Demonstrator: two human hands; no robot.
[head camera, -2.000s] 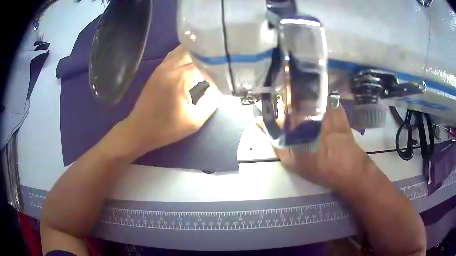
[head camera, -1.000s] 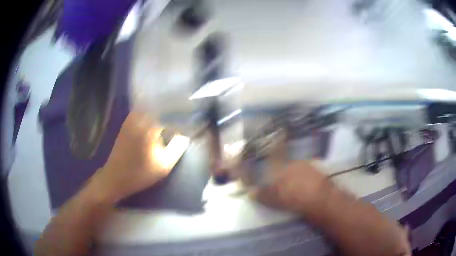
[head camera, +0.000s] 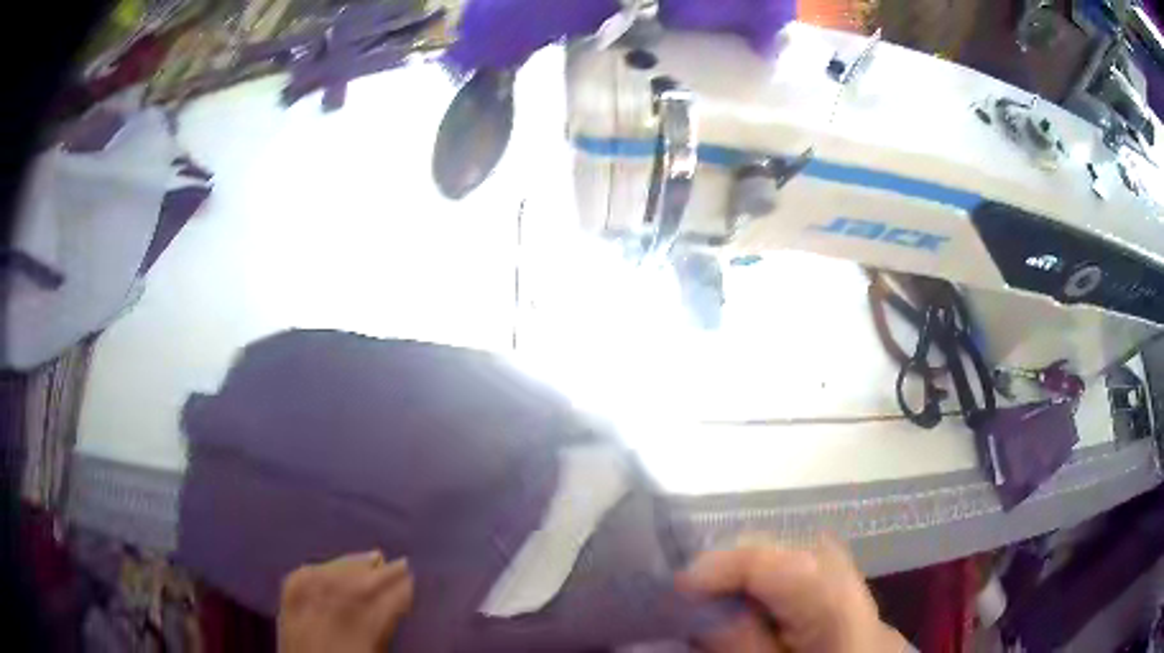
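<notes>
A large purple garment panel (head camera: 370, 421) lies over the table's front edge at the lower left, away from the sewing machine (head camera: 791, 179). A pale strip (head camera: 562, 529) lies on the panel between my hands. My left hand (head camera: 345, 602) is at the bottom edge, cut off by it, with fingers curled on the panel. My right hand (head camera: 779, 593) pinches the panel's right edge, slightly blurred. The needle area is washed out by bright light.
Black-handled scissors (head camera: 945, 364) lie under the machine arm. A purple scrap (head camera: 1031, 447) lies beside them over the ruler-marked front strip (head camera: 843, 517). An oval disc (head camera: 472, 134) hangs left of the machine head. Pale and purple pieces (head camera: 89, 242) lie at the far left.
The panel has come out from beside the needle toward me, over the front edge, and the pale strip now shows. Both hands have moved down toward the bottom. The view has shifted, showing more of the machine.
</notes>
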